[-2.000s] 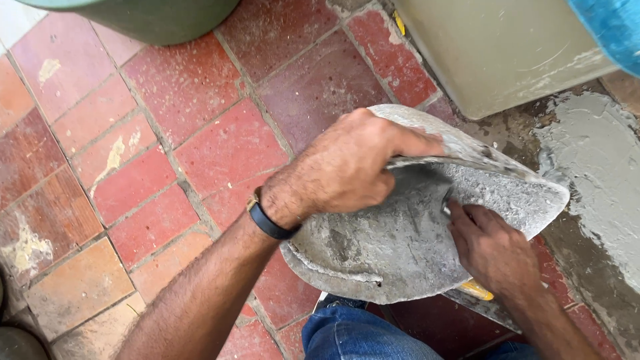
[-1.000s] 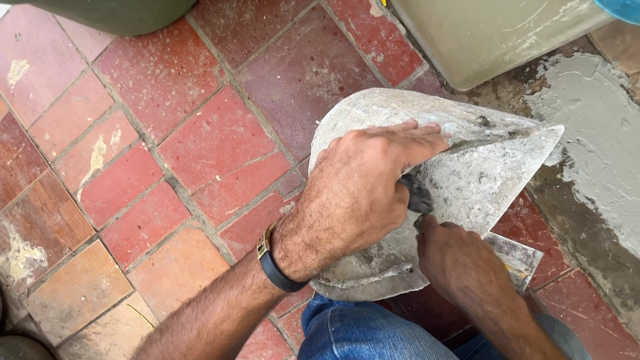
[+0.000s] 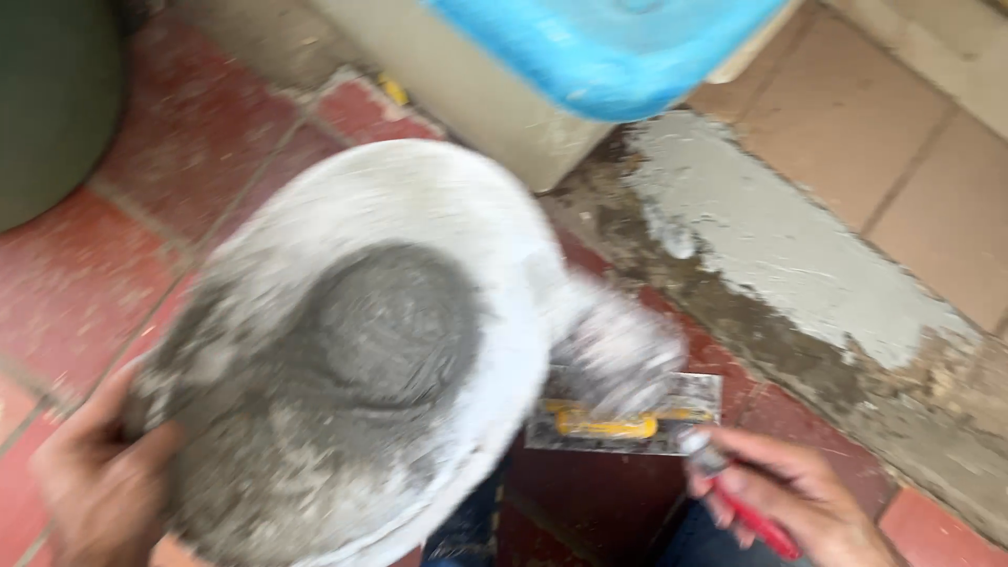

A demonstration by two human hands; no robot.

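My left hand (image 3: 110, 465) grips the lower left rim of a round, white-grey mixing bowl (image 3: 425, 181), tilted, its inside facing me. Wet grey mortar (image 3: 394, 323) lies in the bowl's hollow and smears toward my left hand. My right hand (image 3: 787, 488) is closed around the red handle of a trowel (image 3: 748, 512), just right of the bowl; its blade is blurred and partly lost to view. Behind it, a rectangular plastering float with a yellow handle (image 3: 606, 424) lies on the floor.
A beige plastic container (image 3: 472, 87) with a blue lid (image 3: 614, 55) stands beyond the bowl. A dark green tub (image 3: 55, 102) is at the upper left. Fresh grey mortar (image 3: 787, 236) covers part of a ledge at right, beside beige tiles (image 3: 850, 110). Red tiles (image 3: 197, 118) form the floor.
The bowl, earlier folded up under both hands, is opened out with its mortar showing. My left hand has moved to its left rim, my right hand away to the right. The view has shifted.
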